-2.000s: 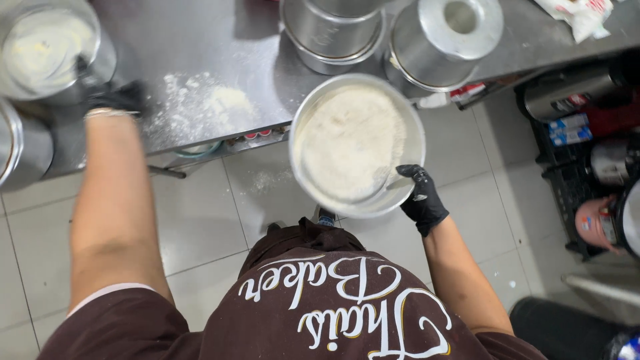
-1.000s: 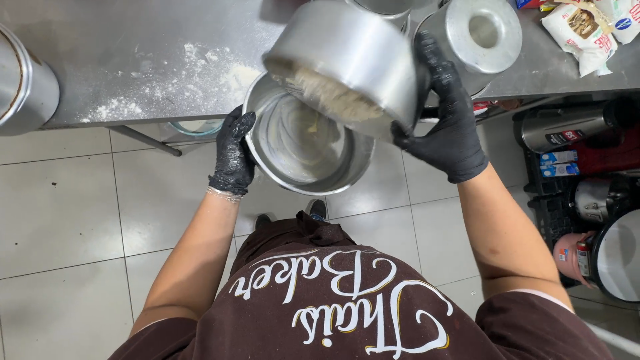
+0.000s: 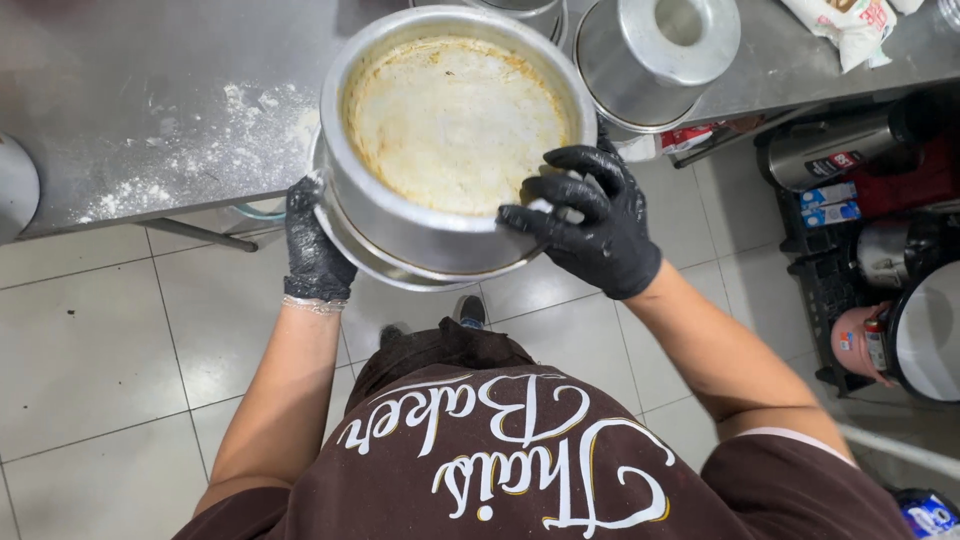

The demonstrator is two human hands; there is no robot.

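Note:
A round aluminium cake pan (image 3: 457, 127) is upside down over a second aluminium pan (image 3: 375, 266), its stained underside facing me. My right hand (image 3: 585, 217), in a black glove, holds the upper pan at its right side, fingers spread over the edge of its base. On the left, my left hand (image 3: 319, 240), in a black glove dusted with flour, grips the lower pan by its side. The inside of both pans is hidden. White flour (image 3: 225, 150) lies scattered on the steel table to their left.
Along the steel table (image 3: 172, 45) stand a tube pan (image 3: 660, 60) on another pan, more pans (image 3: 525, 11) behind, and a plastic bag (image 3: 847, 30). At the left edge is a metal pan (image 3: 15, 187). A black crate (image 3: 817, 300) with containers stands at the right.
The floured pan, tilted over the lower one a second ago, is now fully upside down above it. Two seconds ago my left hand was at another pan at the far left.

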